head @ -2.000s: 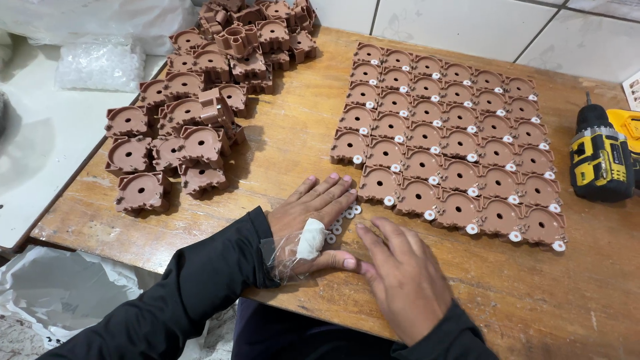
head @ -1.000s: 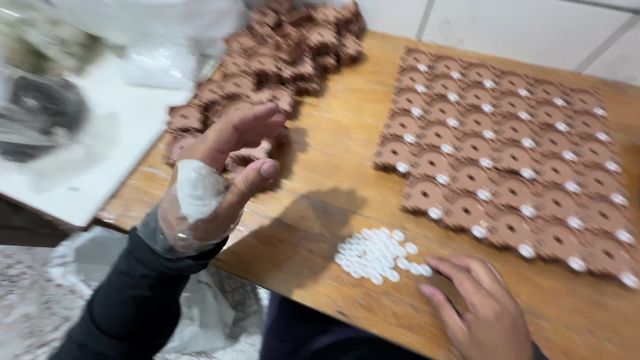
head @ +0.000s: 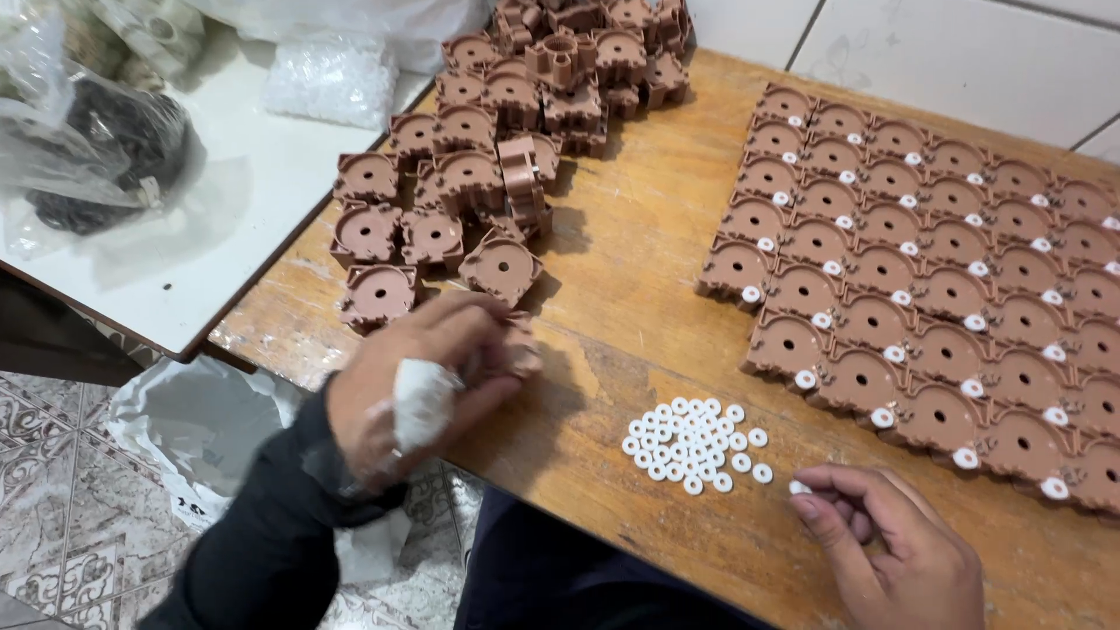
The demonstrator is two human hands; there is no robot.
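Observation:
My left hand [head: 429, 385], with a white dressing on its back, is closed around a brown plastic housing [head: 522, 350] beside the loose pile of brown plastic housings [head: 468, 179]. Between thumb and forefinger, my right hand [head: 884, 542] pinches one small white ring washer [head: 799, 488] just above the wooden table. A flat cluster of white ring washers [head: 691, 442] lies between my hands. At the right, brown housings [head: 949, 350] stand in close rows, with a white washer at a corner of each that shows clearly.
A white side table [head: 219, 227] at the left bears a clear bag of dark parts [head: 114, 149] and a bag of small white pieces [head: 331, 83]. A white plastic bag [head: 197, 429] hangs below the wooden table's edge [head: 560, 516]. A tiled wall [head: 962, 70] stands behind.
My left hand has left the washers, which it partly covered, and has taken hold of a housing by the pile. My right hand now has a washer between its fingertips. The view has shifted left.

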